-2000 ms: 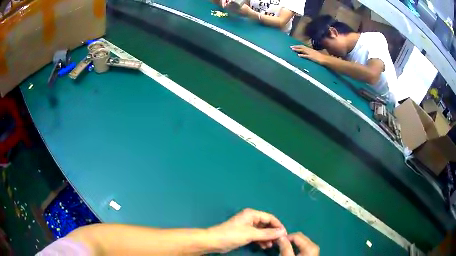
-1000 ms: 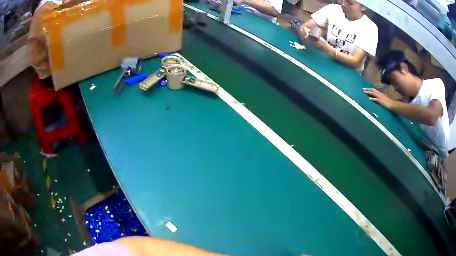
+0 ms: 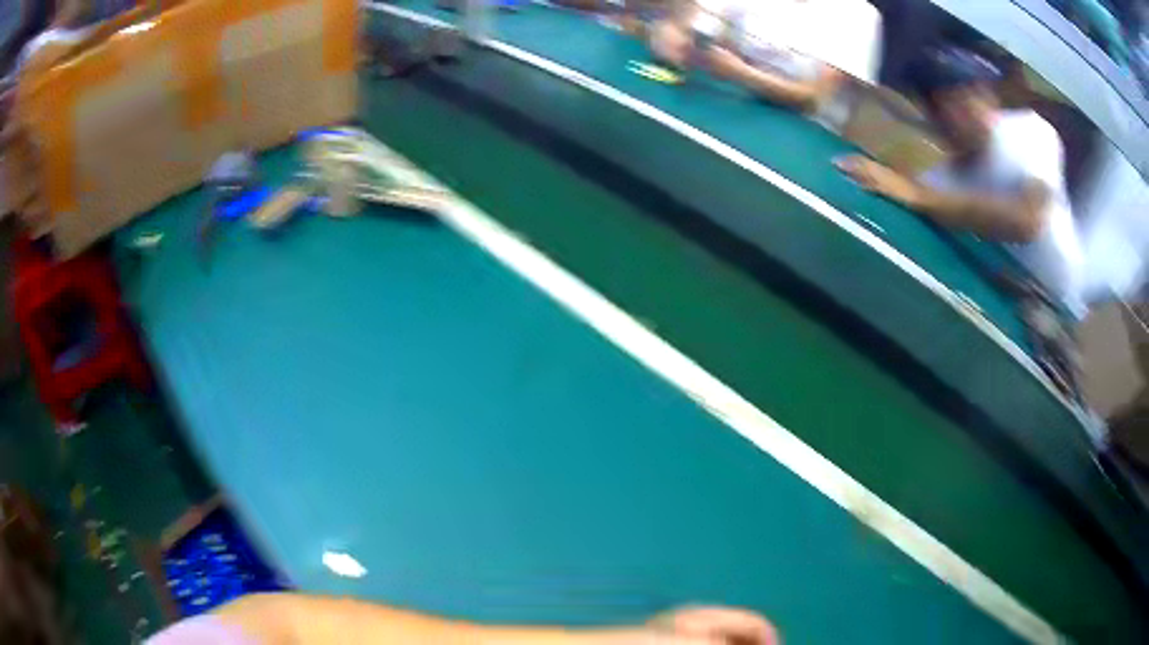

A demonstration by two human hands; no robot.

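The view is blurred. My left forearm lies along the bottom edge, and only the top of my left hand (image 3: 721,622) shows; its fingers are cut off by the frame. My right hand is not in view. A cluster of unfinished beige-grey fans (image 3: 343,179) with bright blue batteries (image 3: 247,203) lies at the far left end of the green bench top (image 3: 428,403). A small white piece (image 3: 342,563) lies on the bench near my forearm.
A carton with orange tape (image 3: 151,120) stands behind the fans. A red stool (image 3: 78,330) and a box of blue parts (image 3: 217,563) are at the left. A pale strip (image 3: 680,373) edges the dark conveyor belt. Two people sit opposite; an open carton (image 3: 1114,359) is at the right.
The view swung left, then partly back right. Two seconds ago both hands showed at the bottom with fingertips together; now only part of my left hand shows, after being out of view one second ago.
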